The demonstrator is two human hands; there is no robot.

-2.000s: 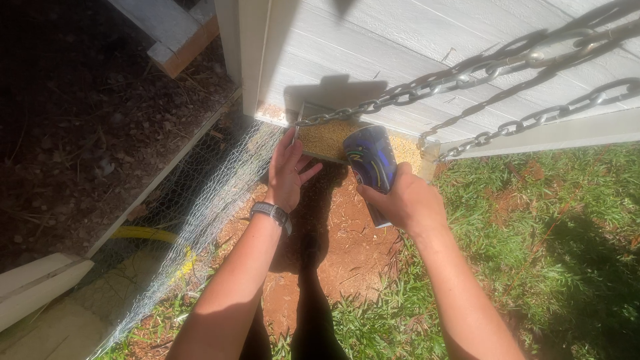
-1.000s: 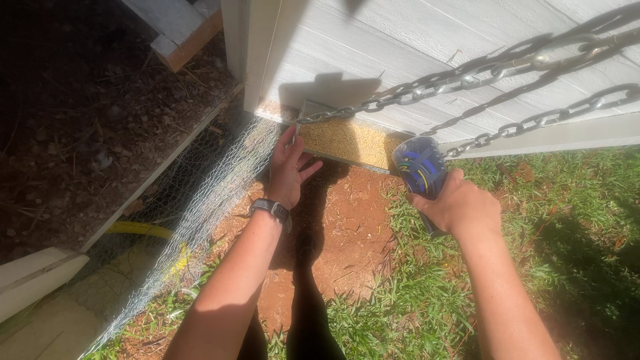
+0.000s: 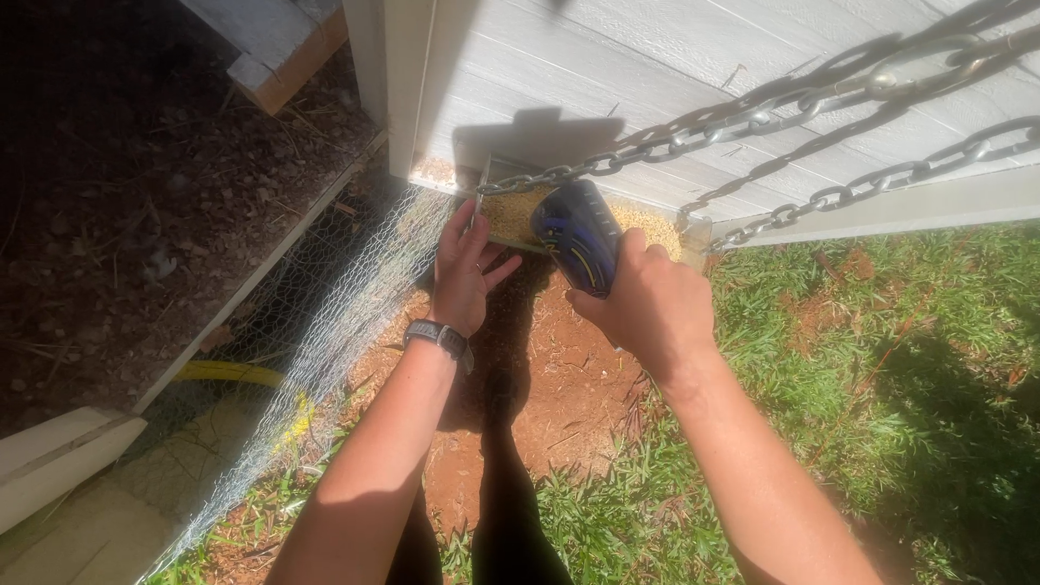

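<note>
A shallow feed trough full of yellow grain hangs on chains against a white board wall. My left hand, a watch on its wrist, is at the trough's left end; its thumb and forefinger touch the thin end plate, other fingers spread below the edge. In my right hand is a dark blue plastic cup or scoop, tilted with its upper end over the grain. What the cup contains is hidden from view.
Chicken wire slopes down at the left beside a wooden board edge. A yellow hose lies behind the wire. Bare red soil and grass are below; a second chain runs to the right end.
My right hand with the cup moved right along the trough, then came back left over its middle. My left hand has stayed at the left end.
</note>
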